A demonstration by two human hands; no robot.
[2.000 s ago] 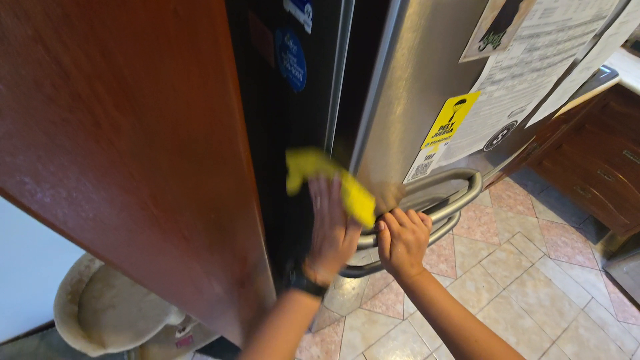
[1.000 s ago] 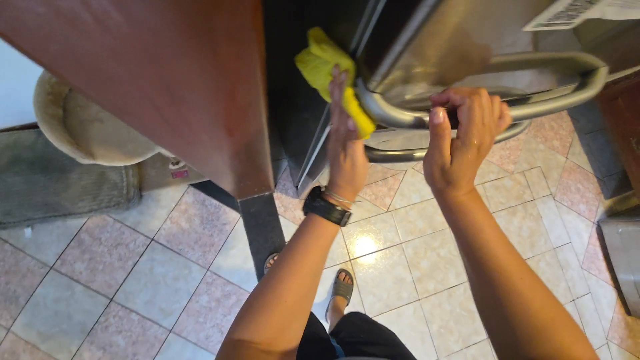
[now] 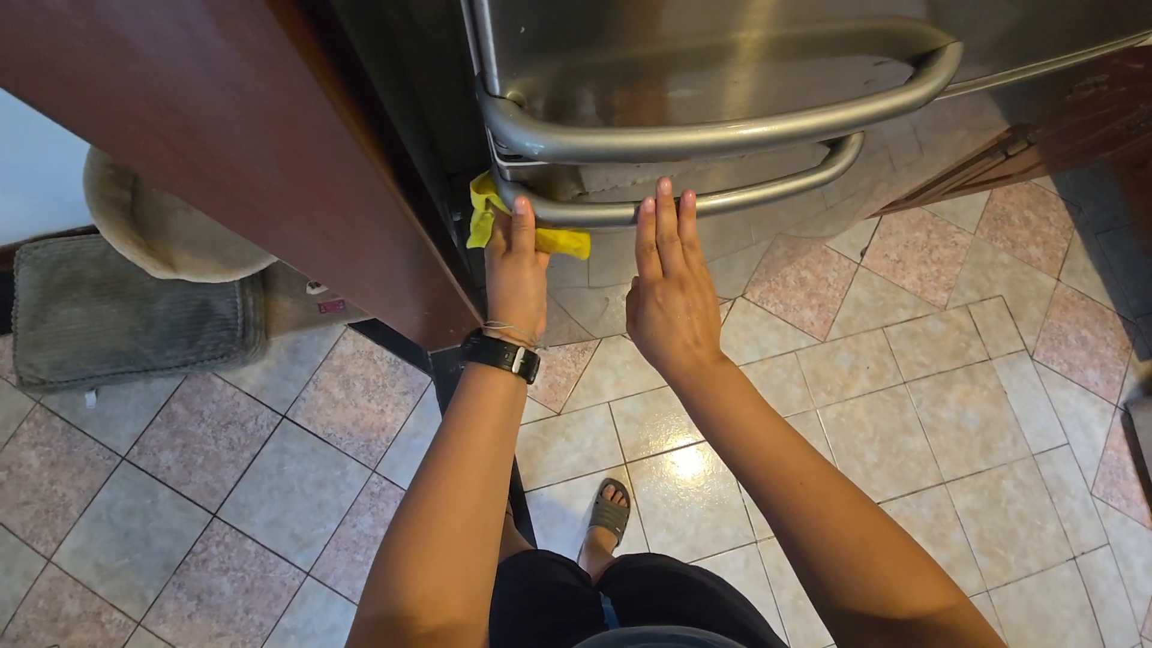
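Note:
My left hand, with a black watch on its wrist, holds a yellow cloth at the left end of the lower curved metal handle. Part of the cloth is hidden behind the fingers and thumb. My right hand has its fingers extended, their tips at the middle of that lower handle; the fingers are not wrapped around it. Just above runs the upper metal handle of the stainless steel refrigerator.
A brown wooden panel stands close on the left. Beyond it are a round plush pet bed and a grey ribbed cushion on the tiled floor. My sandalled foot is below.
My left hand and the cloth have moved down the refrigerator's edge to the lower handle. My right hand has let go of the upper handle. The view has tilted downward.

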